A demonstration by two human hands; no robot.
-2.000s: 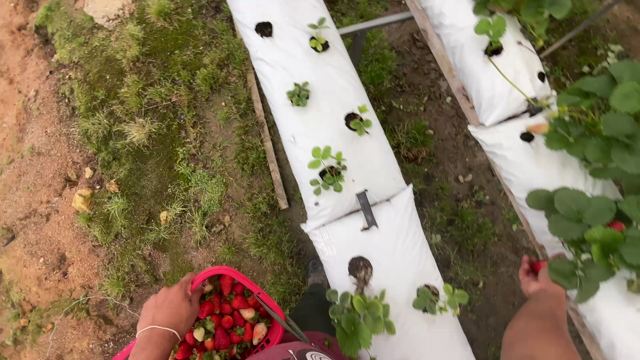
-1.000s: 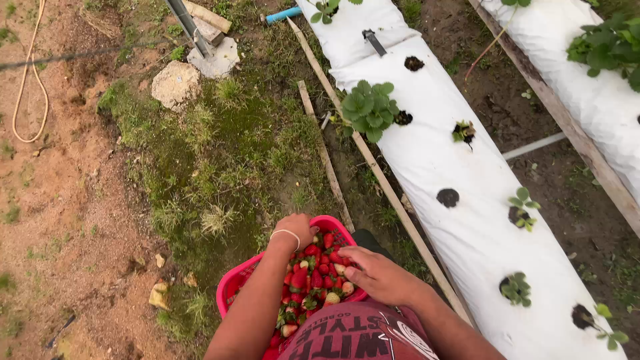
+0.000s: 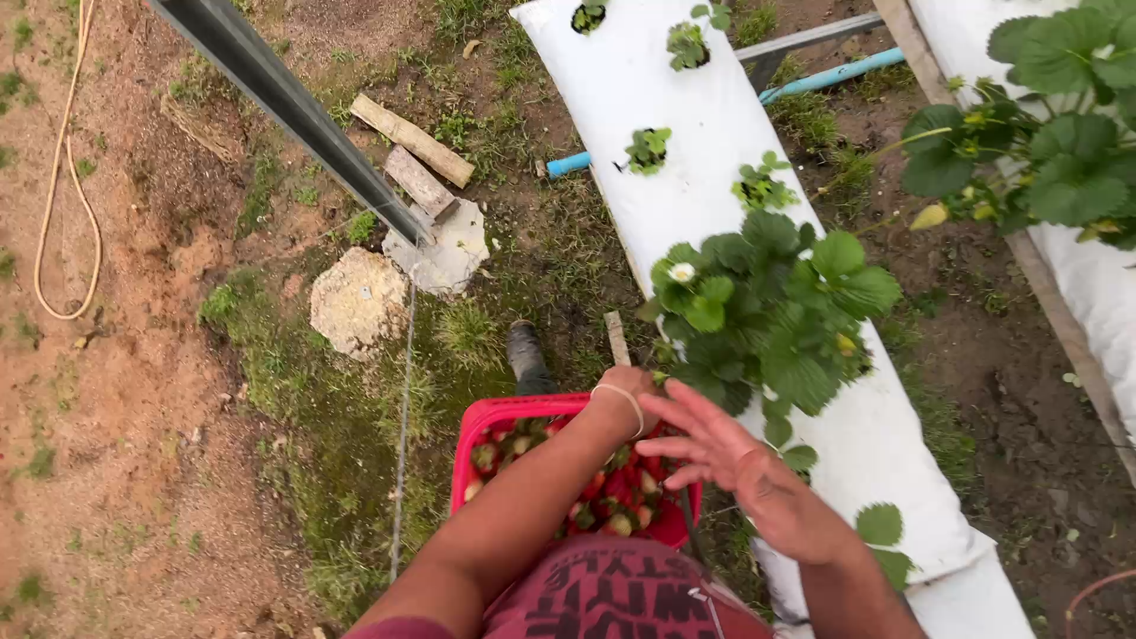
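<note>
A pink-red plastic basket of strawberries hangs in front of my body, most fruit red and some pale. My left hand, with a light band at the wrist, is at the basket's far edge; its fingers are largely hidden, so its hold is unclear. Over the basket's right side, my right hand spreads its fingers with nothing in them. Just beyond it a leafy strawberry plant with a white flower grows from a white grow bag.
A metal post stands at upper left beside concrete pieces and short wooden boards. A taut wire runs down from its base. A blue pipe passes under the bag row. Another planted row lies at right; a hose is at far left.
The view has shifted along the row. My right hand, at the right-hand plants two seconds ago and over the strawberries one second ago, is now raised with fingers spread at the basket's right side.
</note>
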